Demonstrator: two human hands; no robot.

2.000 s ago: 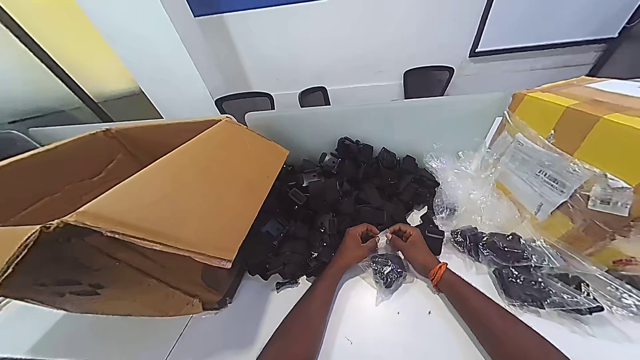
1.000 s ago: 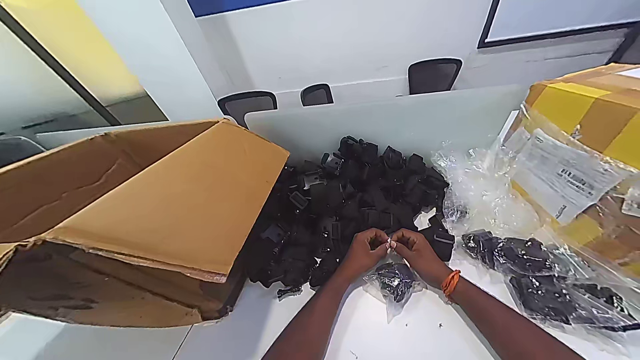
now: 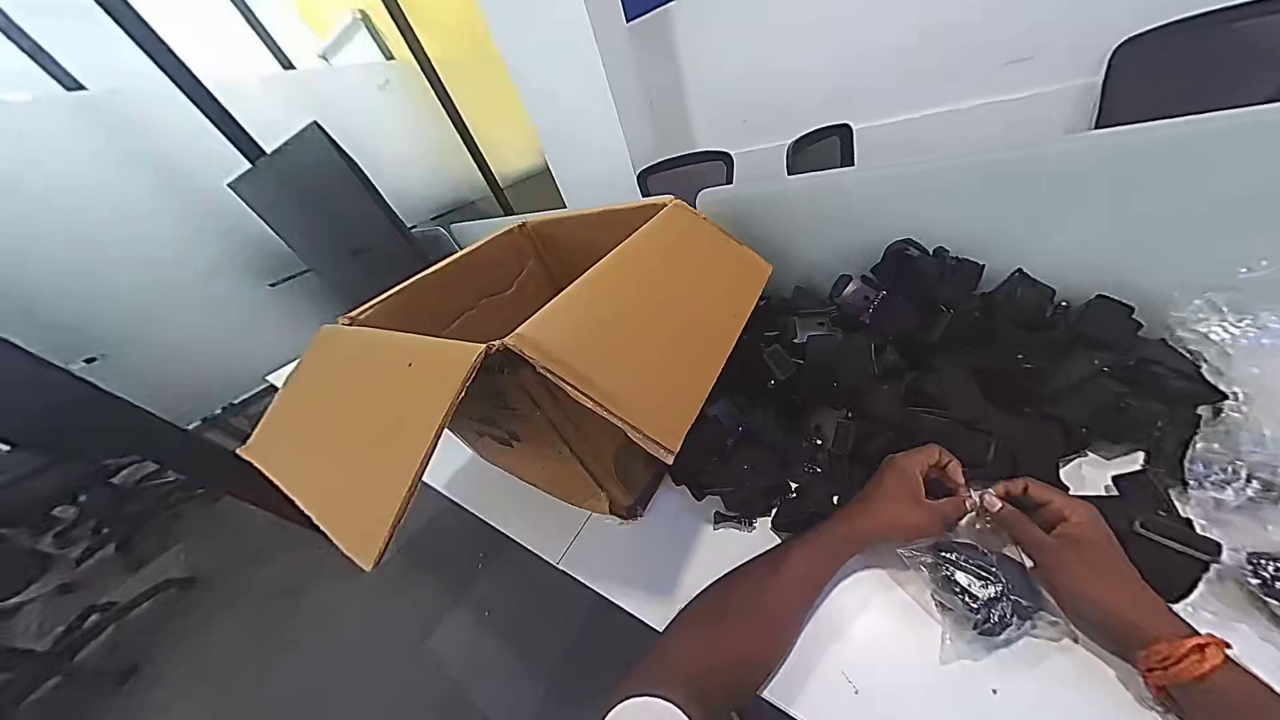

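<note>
A clear plastic bag (image 3: 985, 600) with a black item inside hangs low over the white table, its gathered top pinched between the fingers of both hands. My left hand (image 3: 912, 492) grips the bag's neck from the left. My right hand (image 3: 1065, 545), with an orange cord on its wrist, pinches the neck from the right, the fingertips nearly touching. Just beyond the hands spreads a heap of black fabric pieces (image 3: 960, 390), some with buckle-like parts.
An open cardboard box (image 3: 640, 330) stands left of the heap, its flap hanging past the table's edge. Crumpled clear plastic bags (image 3: 1235, 400) lie at the right. A frosted partition (image 3: 1000, 215) runs behind the heap, with mesh chairs (image 3: 690, 178) beyond it. Dark items lie on the floor at lower left.
The view has swung strongly to the left, showing the floor and more of the glass wall. Both hands still hold the bag's neck.
</note>
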